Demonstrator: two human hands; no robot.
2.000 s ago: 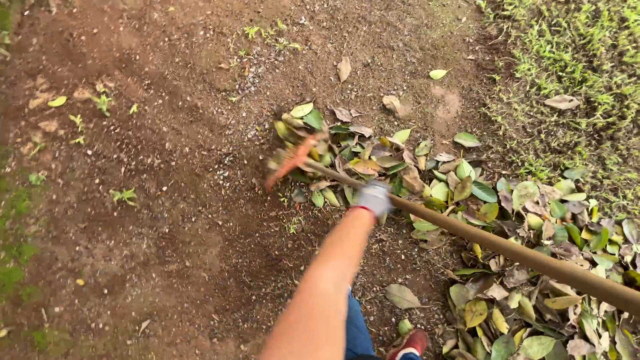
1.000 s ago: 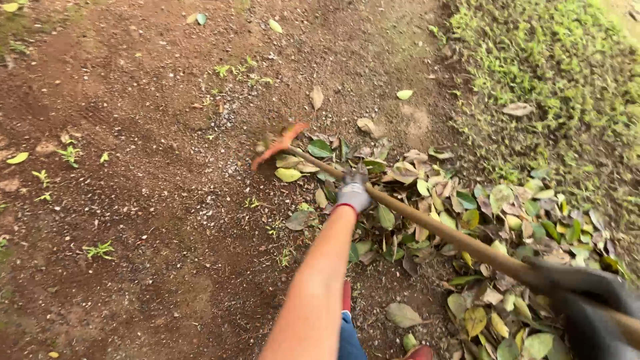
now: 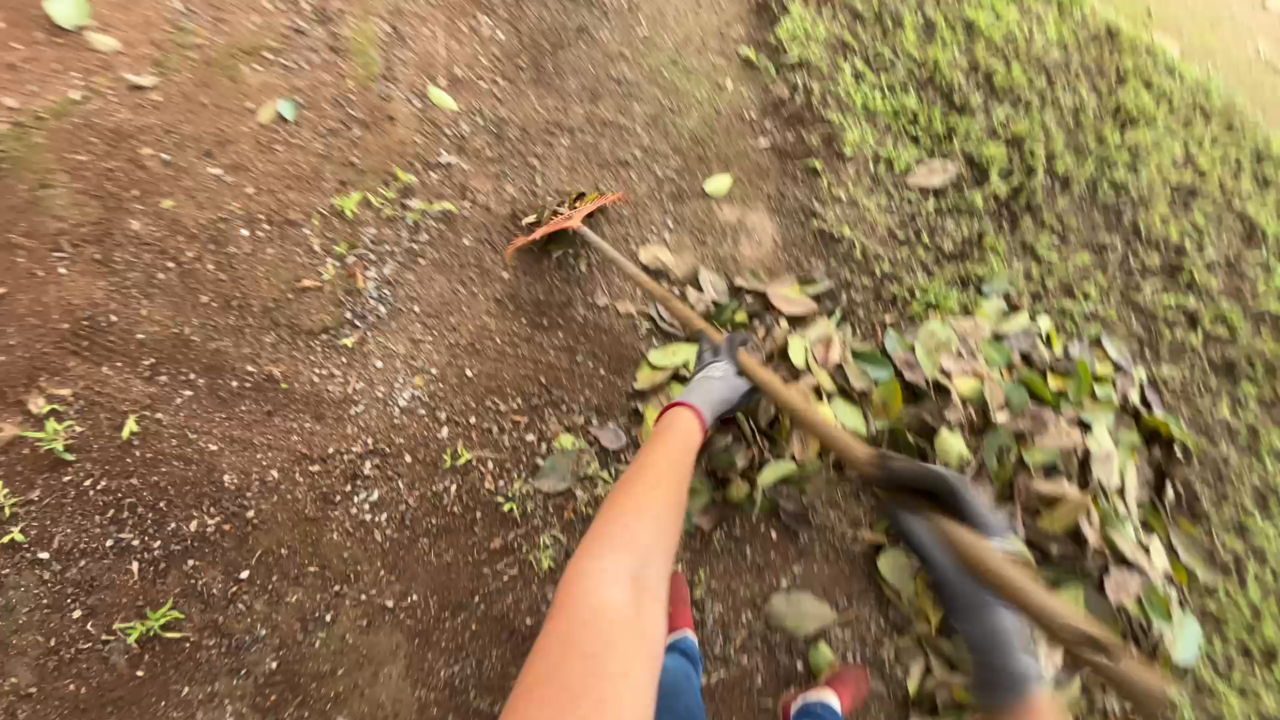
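Observation:
A rake with an orange fan head (image 3: 566, 222) and a long wooden handle (image 3: 812, 418) slants from upper centre to lower right. My left hand (image 3: 722, 380), in a grey glove with a red cuff, grips the handle around its middle. Nearer the handle's end, my right hand (image 3: 950, 545), in a dark grey glove and blurred, is closed around it. Some leaves are caught at the rake head, which stands over the bare soil. A pile of green, yellow and brown leaves (image 3: 1050, 440) lies beneath and to the right of the handle.
Reddish-brown soil (image 3: 300, 560) with small weeds (image 3: 150, 622) spreads on the left. Low grass (image 3: 1050, 150) borders the upper right. My red shoes (image 3: 848, 685) are at the bottom. A few loose leaves (image 3: 718, 185) are scattered about the ground.
The rake head has moved away from the leaf pile toward the top of the view. My right hand, out of view two seconds ago, now shows on the handle. The view has shifted somewhat.

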